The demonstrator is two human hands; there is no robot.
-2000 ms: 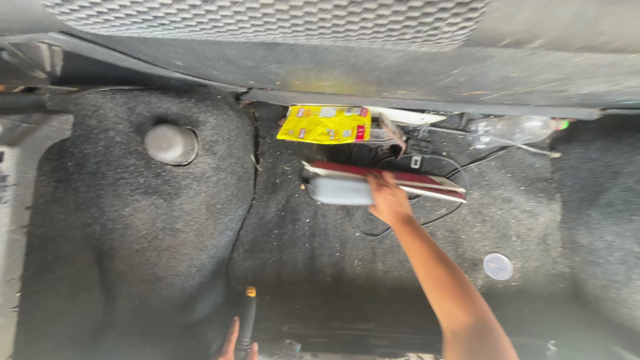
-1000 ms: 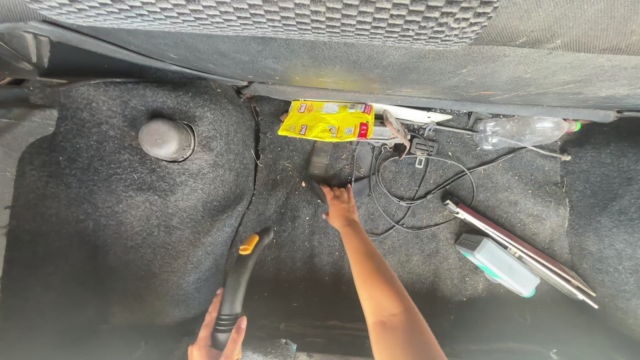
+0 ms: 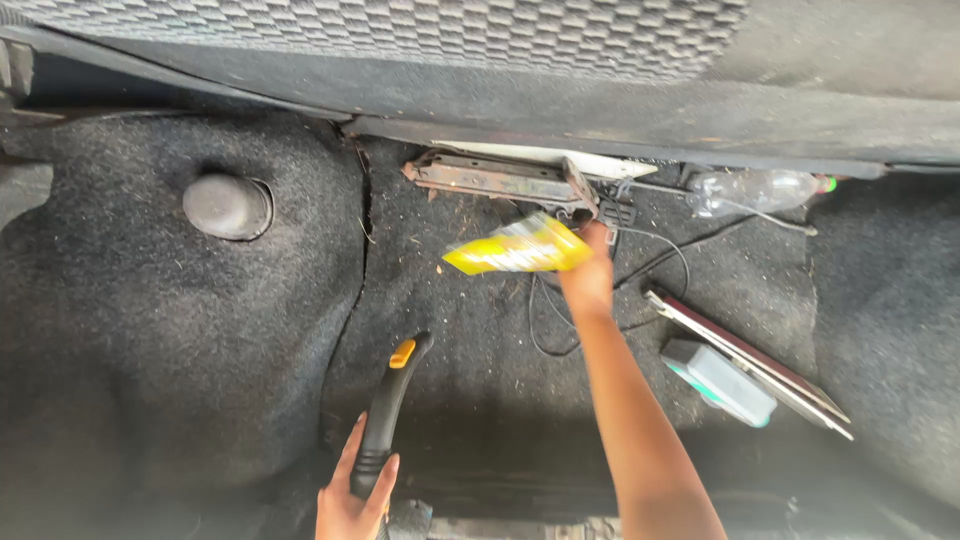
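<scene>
At the bottom, my left hand (image 3: 356, 487) is closed around a black vacuum cleaner hose handle (image 3: 386, 412) with an orange slider, its curved end pointing up. My right hand (image 3: 589, 274), near the centre, holds a yellow plastic packet (image 3: 521, 247), which is blurred and sticks out to the left over the dark carpet. Just above the packet lies a rusty metal jack (image 3: 495, 180). Around my right hand are thin black cables (image 3: 667, 259) and a black buckle-like piece (image 3: 616, 215). The fingertips of my right hand are partly hidden.
A clear plastic bottle (image 3: 754, 191) lies under the seat edge at the right. Lower right, a dark red flat item with white edges (image 3: 750, 364) rests beside a grey and teal case (image 3: 716, 382). A rounded dark knob (image 3: 227, 206) rises from the carpet at the left.
My right hand set the red item and grey case down at the right, and now has the yellow packet, which lay over the jack before. The hose handle has come further into view.
</scene>
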